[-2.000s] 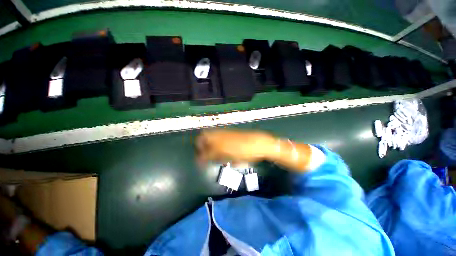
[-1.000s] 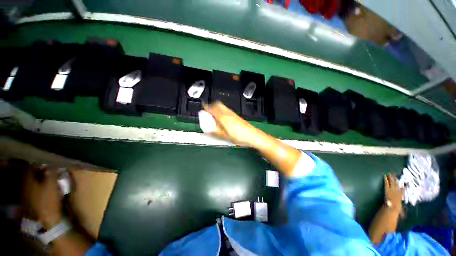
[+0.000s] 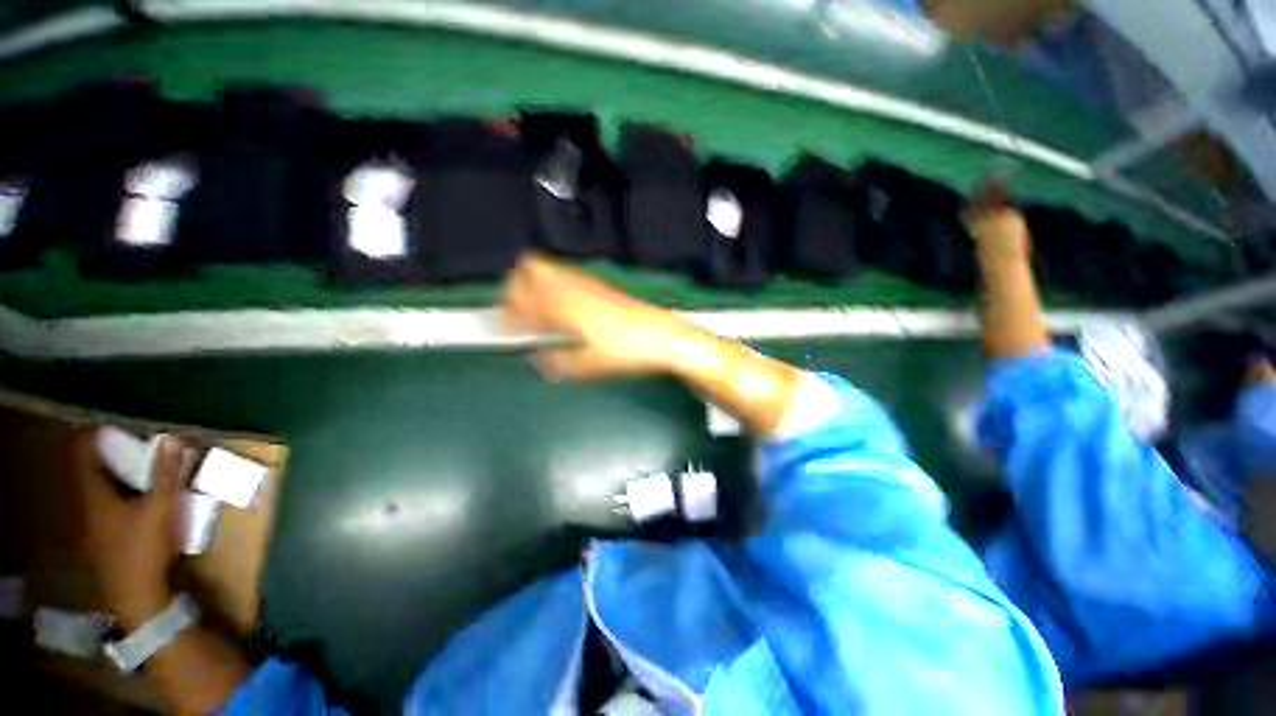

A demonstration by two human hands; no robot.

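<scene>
My right hand (image 3: 595,325) is blurred over the pale side rail, below the row of black boxes; I cannot tell whether it holds anything. My left hand (image 3: 129,539) is at the brown carton (image 3: 263,539) at the left, with white charger plugs (image 3: 231,478) at its fingers; its grip on them is not clear. Two charger plugs (image 3: 649,495) lie side by side on the green worktop in front of me. Another (image 3: 722,418) is partly hidden by my right forearm. Open gift box bases (image 3: 375,231) on the belt show white items inside.
The side rail (image 3: 350,330) runs between the green conveyor belt (image 3: 462,287) and the worktop (image 3: 406,462). At the right, a neighbour's arm (image 3: 1010,280) reaches over the rail to the boxes. A heap of white cables (image 3: 1124,367) lies beside that arm.
My right hand has drawn back from a box, and the white plug seen at it no longer shows. More white plugs show at my left hand. The neighbour's arm has reached to the belt.
</scene>
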